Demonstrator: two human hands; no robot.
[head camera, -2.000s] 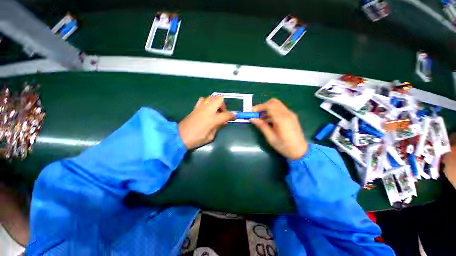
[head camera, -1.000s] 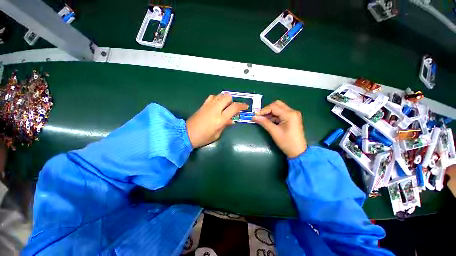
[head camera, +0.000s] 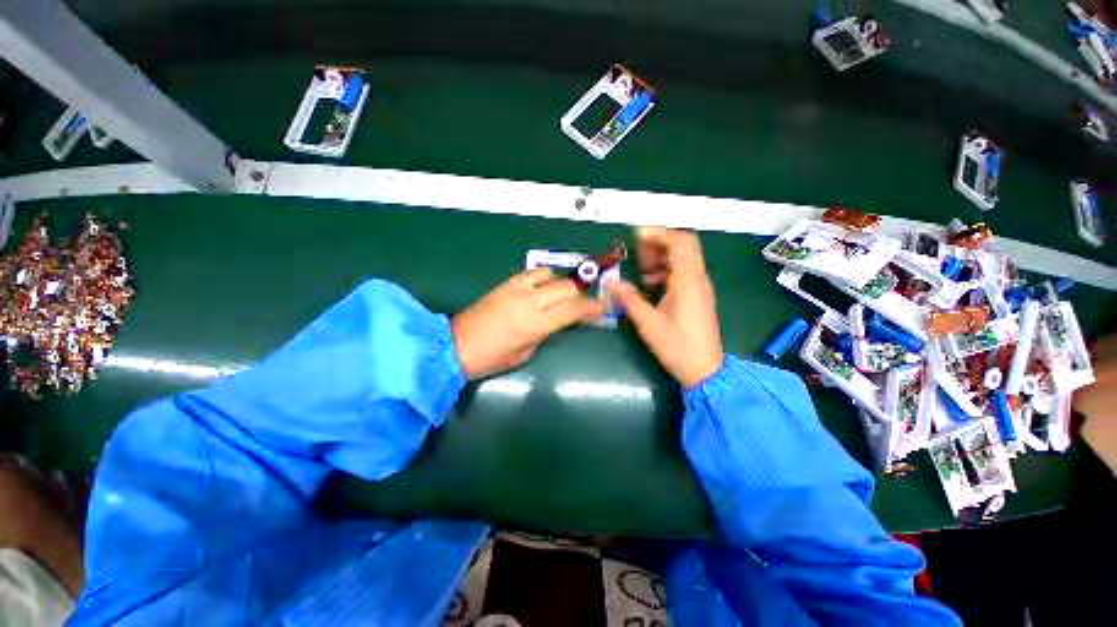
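Note:
A white plastic frame (head camera: 554, 260) lies on the green bench in front of me, partly hidden by my hands. A small copper-brown part with a white ring (head camera: 589, 271) shows over the frame's right side. My left hand (head camera: 521, 321) holds the frame from the left, its fingers reaching over it. My right hand (head camera: 671, 300) is at the frame's right end, thumb and fingers apart and blurred; I cannot tell whether it grips anything. The blue cell is mostly hidden under the fingers.
A heap of white frames with blue cells (head camera: 906, 349) lies at the right, a person's hand (head camera: 1099, 416) beside it. A copper and silver heap (head camera: 61, 300) lies at the left. A pale rail (head camera: 404, 189) crosses behind; single units (head camera: 328, 113) lie on the belt beyond.
My right hand has opened and risen from its pinch on the blue cell. The copper-brown part with the white ring now shows over the frame. Units on the belt have shifted left.

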